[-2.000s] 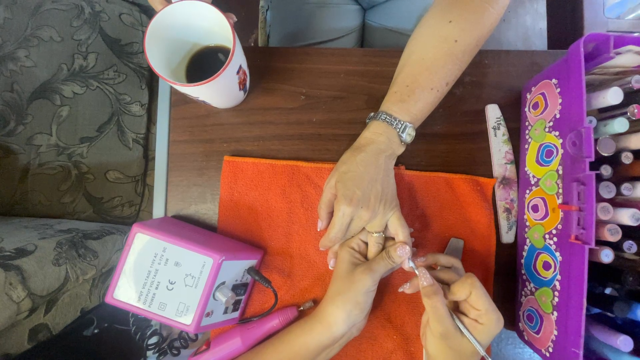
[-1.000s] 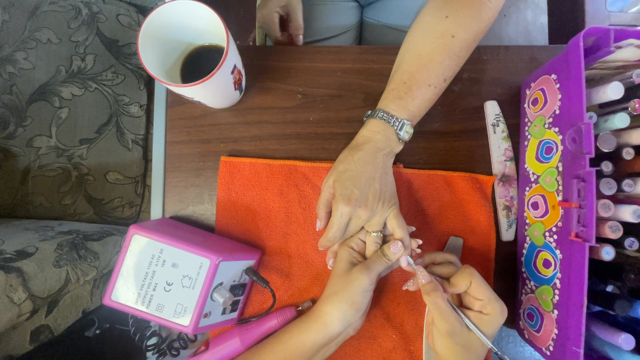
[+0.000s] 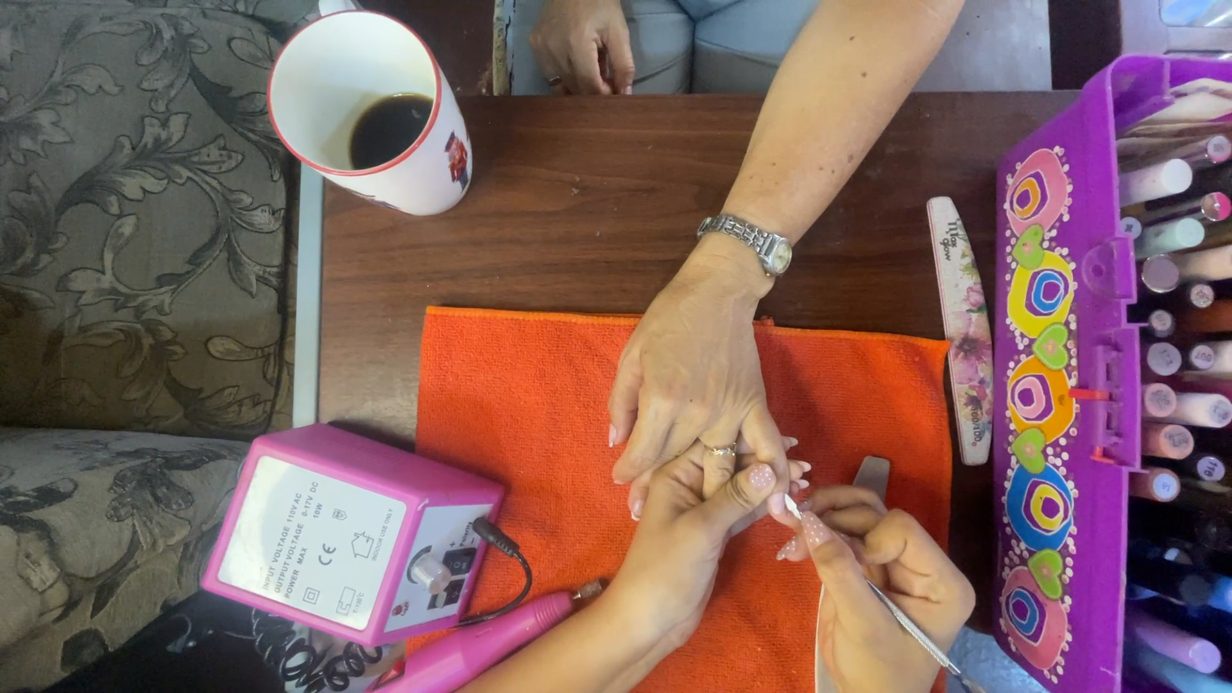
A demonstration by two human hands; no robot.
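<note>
My left hand [image 3: 688, 525] reaches in from the bottom and holds a finger of another person's hand [image 3: 688, 385], thumb on top. That hand lies palm down over an orange towel [image 3: 539, 404], with a ring on one finger and a metal wristwatch [image 3: 751, 241] on the wrist. In my right hand [image 3: 881, 577] is a slim metal manicure tool [image 3: 910, 626], gripped between thumb and fingers. Its tip is at the nail of the held finger. Beneath my right hand, a grey-white file [image 3: 871, 476] shows partly on the towel.
A pink nail-drill control box [image 3: 356, 534] and pink drill handpiece [image 3: 500, 640] are at lower left. A mug of dark drink [image 3: 375, 115] stands at upper left. A floral nail file [image 3: 962, 327] lies beside a purple case [image 3: 1064, 385] of polish bottles at right. The person's other hand [image 3: 582, 43] rests beyond the table.
The other person's far hand, mostly hidden behind the mug at first, has moved right and shows beside it. My hands keep the same hold, with only small shifts of the right hand.
</note>
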